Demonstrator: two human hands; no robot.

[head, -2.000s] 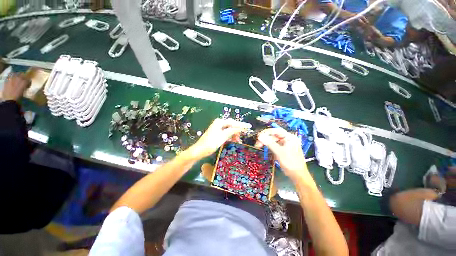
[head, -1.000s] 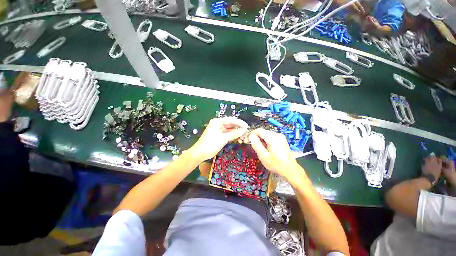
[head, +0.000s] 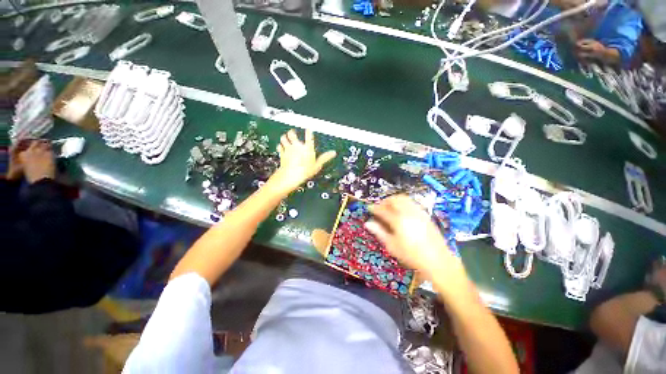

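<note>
My left hand (head: 298, 162) is over the green bench beside the heap of dark and silvery-green small parts (head: 232, 157), fingers spread, with nothing visible in it. My right hand (head: 403, 228) is over the upper right of the shallow cardboard box (head: 337, 226), blurred, fingers bent downward; whether it holds anything cannot be told. The box is densely filled with red and blue-grey small pieces (head: 358, 248). A smaller heap of dark parts with pale discs (head: 356, 175) lies just beyond the box. Loose blue cylinders (head: 458, 191) are heaped right of it.
White oval-framed housings (head: 544, 223) are piled at right; more lie across the bench. Stacked white housings (head: 142, 113) stand at left. A grey metal upright (head: 232, 55) rises beyond my left hand. White cables (head: 467, 51) hang over the bench. People sit on both sides.
My hands were together above the box's far edge and have parted. The left has moved left to the dark heap and opened; the right has come down over the box. The view has shifted somewhat.
</note>
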